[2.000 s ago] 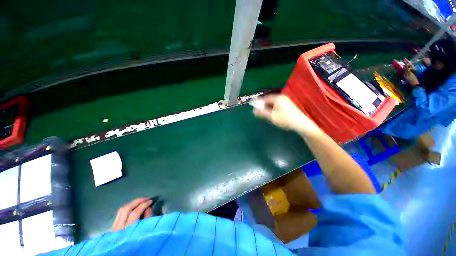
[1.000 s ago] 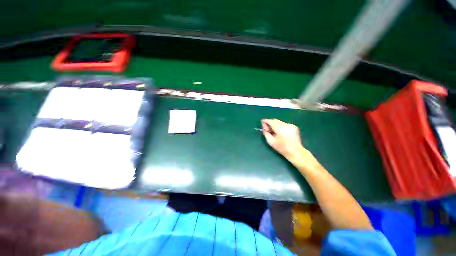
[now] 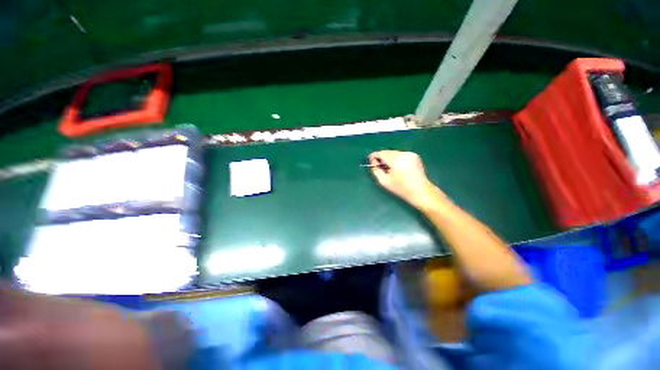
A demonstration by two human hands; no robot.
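My right hand (image 3: 399,173) is closed on thin pointed tweezers (image 3: 367,165), held just over the dark green bench, with the tip pointing left. My left hand or forearm (image 3: 79,334) is a large brownish blur at the lower left, cut off by the picture's edge; its fingers cannot be made out. A white square (image 3: 250,178) lies flat on the bench, between the battery tray and my right hand. The clear battery tray (image 3: 192,170) on the left holds two rows of white batteries.
A red-orange foam frame (image 3: 116,127) with a dark inside lies behind the tray. A red-orange frame stack (image 3: 568,155) stands at the right, with an open tablet (image 3: 615,97) bearing a white battery on its near side. A white post (image 3: 463,61) stands behind the bench (image 3: 318,217).
The view has swung left from the frame stack, bringing the whole tray into sight. My right hand has moved from beside the stack to mid-bench. My left hand has left the bench's front edge.
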